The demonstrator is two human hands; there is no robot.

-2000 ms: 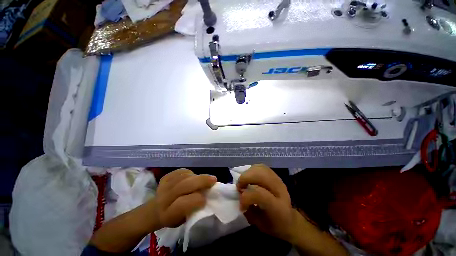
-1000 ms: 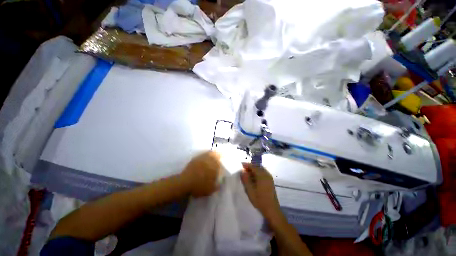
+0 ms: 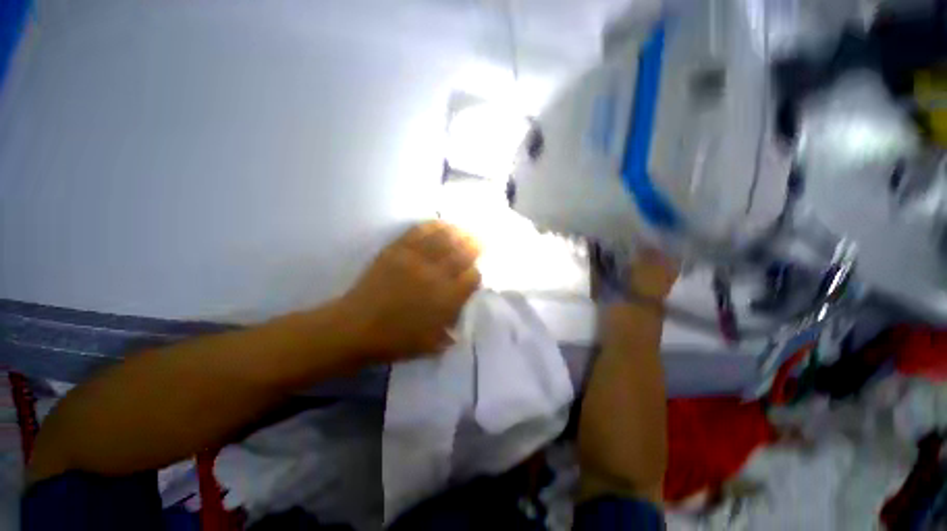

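Note:
The frame is blurred. My left hand point(image 3: 421, 275) rests on the table's front part and holds the white fabric piece point(image 3: 519, 368), which hangs over the front edge toward my lap. My right hand point(image 3: 649, 275) is raised at the front of the sewing machine head point(image 3: 675, 135), right of the fabric; its fingers are blurred and partly hidden, so I cannot tell what they touch. The needle area point(image 3: 530, 244) is washed out by bright light.
The white machine table point(image 3: 208, 156) has a grey front edge point(image 3: 93, 337). The thread snips point(image 3: 724, 306) lie right of my right hand, blurred. Red plastic point(image 3: 716, 436) is below the table at right. Blue tape point(image 3: 10, 31) shows at the top left.
The view has moved closer to the machine head and tilted. My right hand has left the fabric and moved right to the machine head. My left hand stays on the fabric.

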